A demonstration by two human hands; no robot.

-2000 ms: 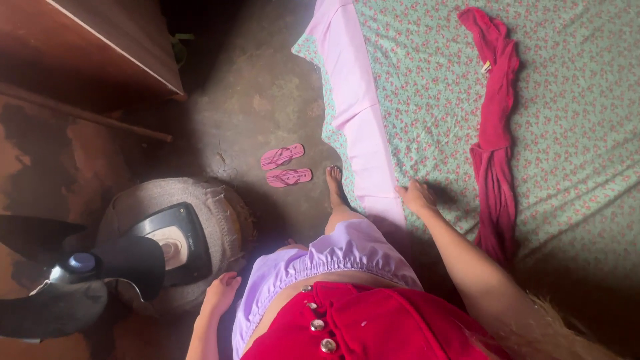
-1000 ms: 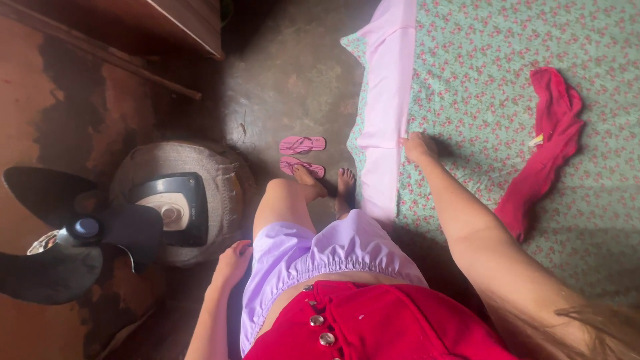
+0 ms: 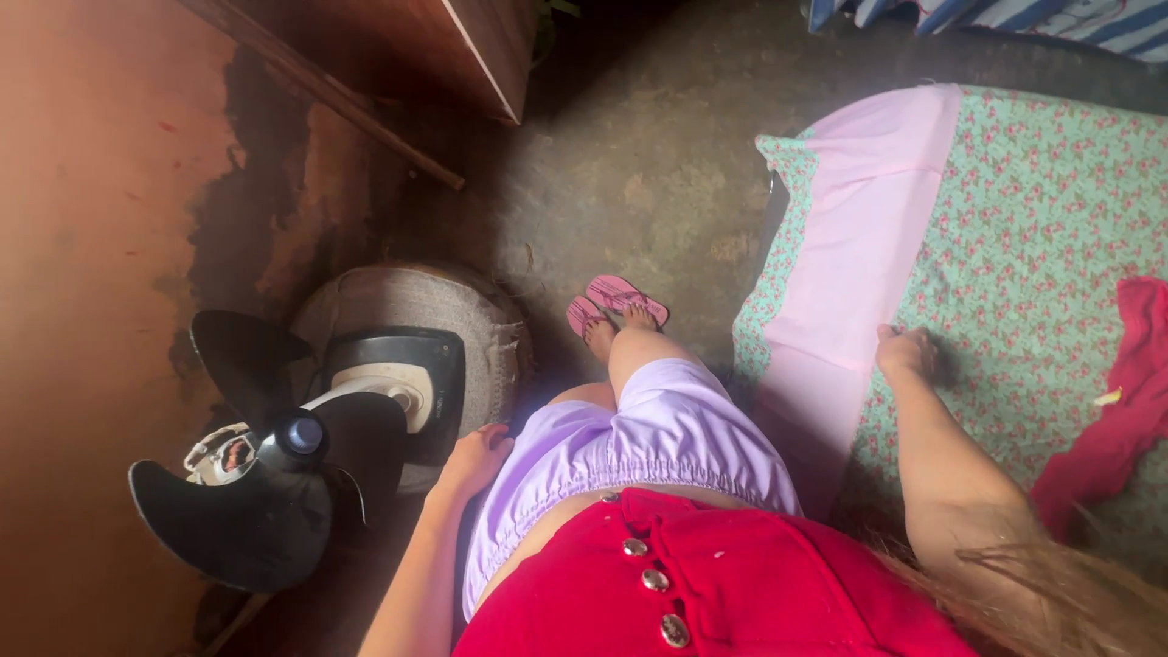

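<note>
My left hand (image 3: pixel 476 459) hangs beside the lilac shorts (image 3: pixel 630 420) at my hip, fingers loosely bent, with nothing seen in it; the fan is close by on its left. On the bed, my right hand (image 3: pixel 906 352) rests on the green floral sheet (image 3: pixel 1022 228), next to its pink border (image 3: pixel 858 246). Its fingers are curled down, and whether they pinch any cloth is hidden. Farther right on the sheet lies a crumpled red garment (image 3: pixel 1109 415). Both feet are in pink flip-flops (image 3: pixel 628 297) on the floor.
A fan with bare black blades (image 3: pixel 251 502) stands on a round cloth-covered seat (image 3: pixel 493 338) at the left. Beyond it are a wooden pole (image 3: pixel 365 119), a wooden cabinet (image 3: pixel 438 55) and a wall with peeling paint (image 3: pixel 109 228). Blue-and-white striped cloth (image 3: pixel 1031 20) hangs at the top right.
Both feet are now in the flip-flops, which stood empty two seconds ago. The view has shifted, so the striped cloth has come into sight. My right hand stays on the bed.
</note>
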